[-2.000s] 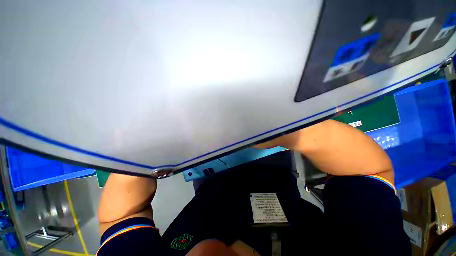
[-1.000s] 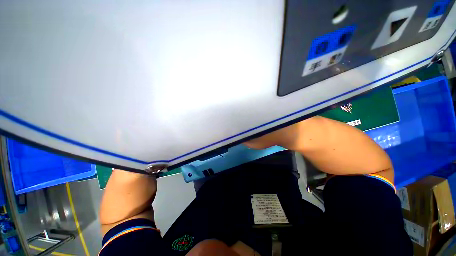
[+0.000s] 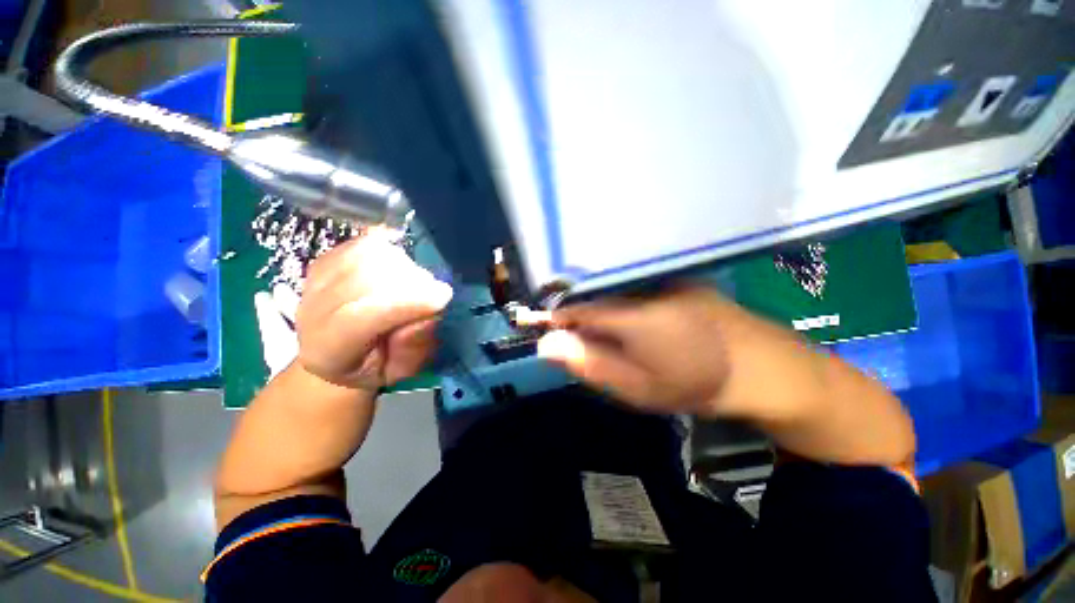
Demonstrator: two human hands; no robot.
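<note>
The white press panel (image 3: 672, 130) with a blue border fills the upper right, above a light blue base plate (image 3: 472, 383). Small dark tooling (image 3: 500, 279) shows under the panel's left corner. My left hand (image 3: 368, 312) is left of the tooling, over the edge of the wire pile, with curled fingers and the thumb towards the tooling. My right hand (image 3: 642, 351) is blurred, right of the tooling, with thumb and fingertips close together at it. Anything in either hand is too small or hidden to tell. A pile of leads (image 3: 283, 242) lies left of the press.
A gooseneck lamp (image 3: 312, 177) reaches over the left pile. A white glove (image 3: 278, 330) lies on the green mat (image 3: 245, 295). More leads (image 3: 804, 269) lie right of the press. Blue bins stand left (image 3: 106, 259) and right (image 3: 978, 353). Cardboard boxes (image 3: 1014, 501) are low right.
The view has shifted, so the panel sits further right and the lamp, left pile, tooling and glove show. Both hands, hidden behind the panel before, are now visible.
</note>
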